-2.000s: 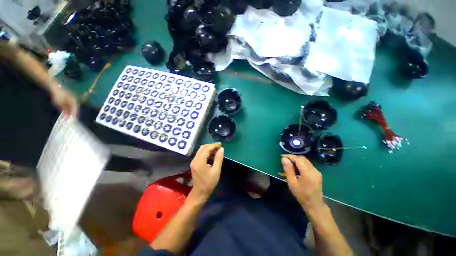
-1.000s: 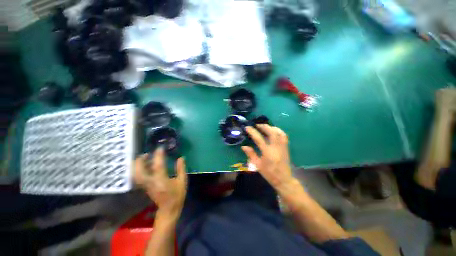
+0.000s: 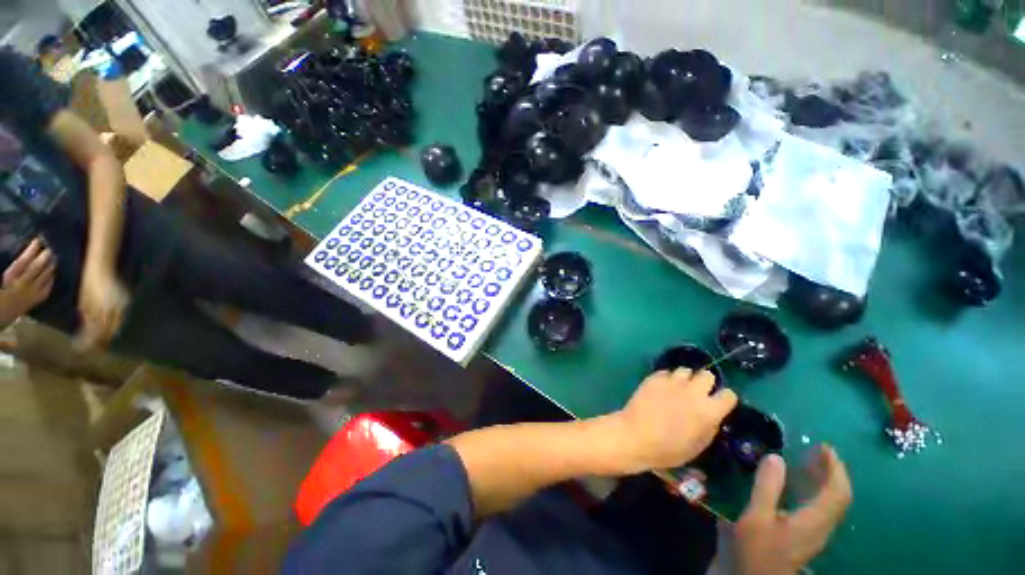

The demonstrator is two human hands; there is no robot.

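Three black dome shells stand before me: one at the back (image 3: 753,340), one partly behind my left hand (image 3: 686,359), and one (image 3: 750,438) between my hands. My left hand (image 3: 678,418) reaches across, its curled fingers over the shells; its grip is hidden. A thin pale wire (image 3: 731,355) sticks out above its knuckles. My right hand (image 3: 792,511) is beside the nearest shell, thumb and fingers apart, empty. Two more black shells (image 3: 564,275) (image 3: 556,323) stand next to the white foam tray (image 3: 463,356) of round modules.
A red wire bundle (image 3: 882,388) lies on the right. Black shells (image 3: 579,124) and white packing sheets (image 3: 821,213) are heaped at the back. A small white piece (image 3: 691,487) is at the bench edge. A red stool (image 3: 365,455) and another person (image 3: 169,258) are at left.
The view has swung back left. My left hand has moved right, from beside the tray-side shells to the group of three. My right hand is now lower right of that group.
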